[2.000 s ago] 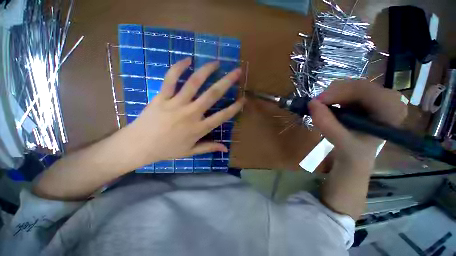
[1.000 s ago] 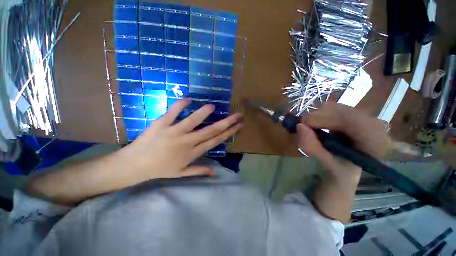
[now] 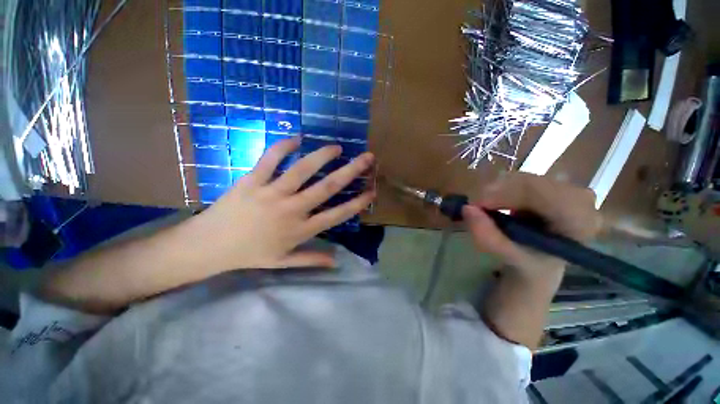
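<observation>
The blue solar cell panel (image 3: pixel 282 87) lies flat on the bench, its far edge cut off by the top of the picture. My left hand (image 3: pixel 288 205) lies palm down with fingers spread on the panel's near right part and holds nothing. My right hand (image 3: pixel 537 217) holds the soldering iron (image 3: pixel 553 237) like a pen. Its tip points left, close to the panel's near right edge; whether it touches is blurred. A thin busbar (image 3: pixel 178 134) runs along the panel's left side, and another (image 3: pixel 389 87) along its right.
Long ribbons (image 3: pixel 59 110) lie at the left. A heap of short ribbon pieces (image 3: pixel 537 63) lies right of the panel, with white strips (image 3: pixel 559 134) beside it. The black iron stand (image 3: pixel 631 55) is at the far right. The bench's front edge (image 3: pixel 426 227) runs below the panel.
The view has shifted, so the bench appears higher. My left hand has moved nearer the panel's front edge. The iron tip has moved toward the near right edge, still in my right hand.
</observation>
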